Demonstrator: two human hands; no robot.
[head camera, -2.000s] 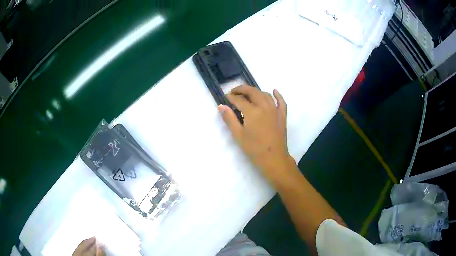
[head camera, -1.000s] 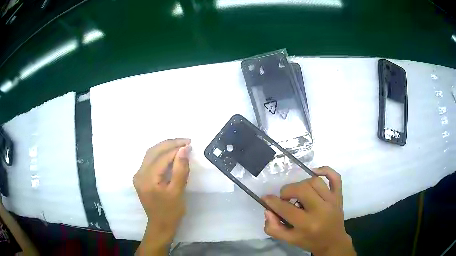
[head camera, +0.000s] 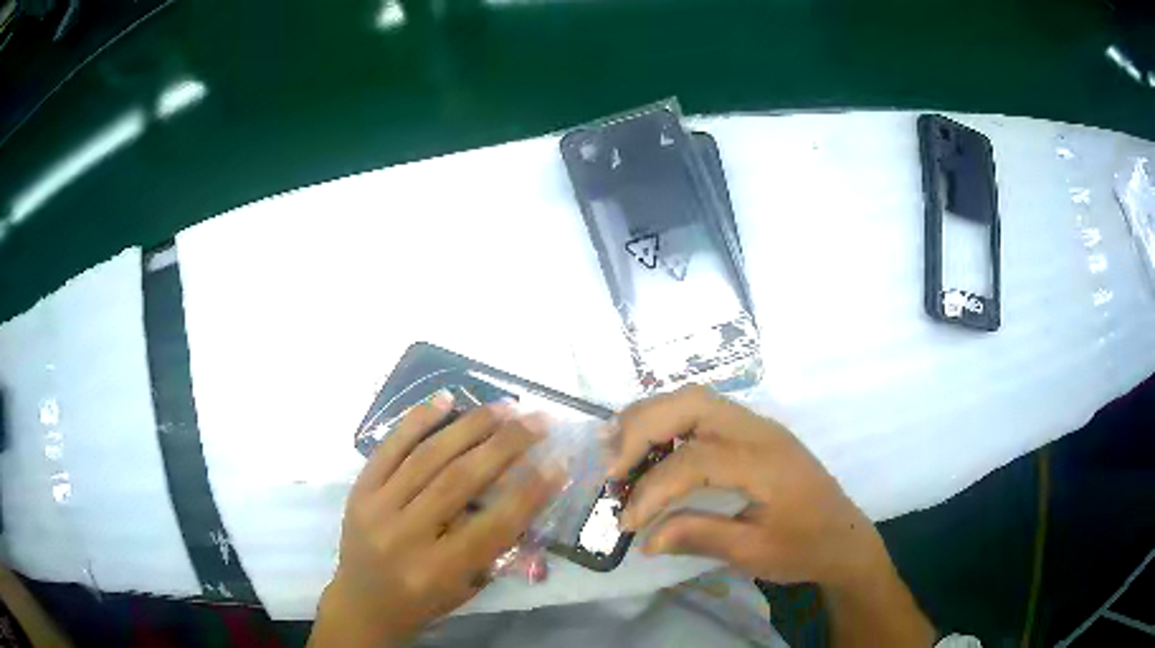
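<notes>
A black phone mid-frame (head camera: 611, 546) lies tilted low on the white foam mat (head camera: 291, 304), with a clear shiny film or bag (head camera: 538, 475) over its middle. My left hand (head camera: 437, 513) lies flat over the frame and film, covering much of them. My right hand (head camera: 728, 487) has its fingers on the frame's right end. Whether the frame is inside the bag is hidden by my hands. A bagged phone housing (head camera: 665, 241) with a dark triangular mark lies just beyond, overlapping another dark housing.
A thicker black housing (head camera: 969, 222) lies at the right of the mat. Dark tape (head camera: 190, 443) crosses the mat at left. The shiny green bench (head camera: 507, 63) runs behind it. A clear bag (head camera: 1140, 203) shows at the right edge. Part of a person's arm (head camera: 32, 614) shows at lower left.
The mid-frame has moved left and down from its raised, tilted position. My left hand has come over it, and clear film now shows under my hands. My right hand remains at its right end.
</notes>
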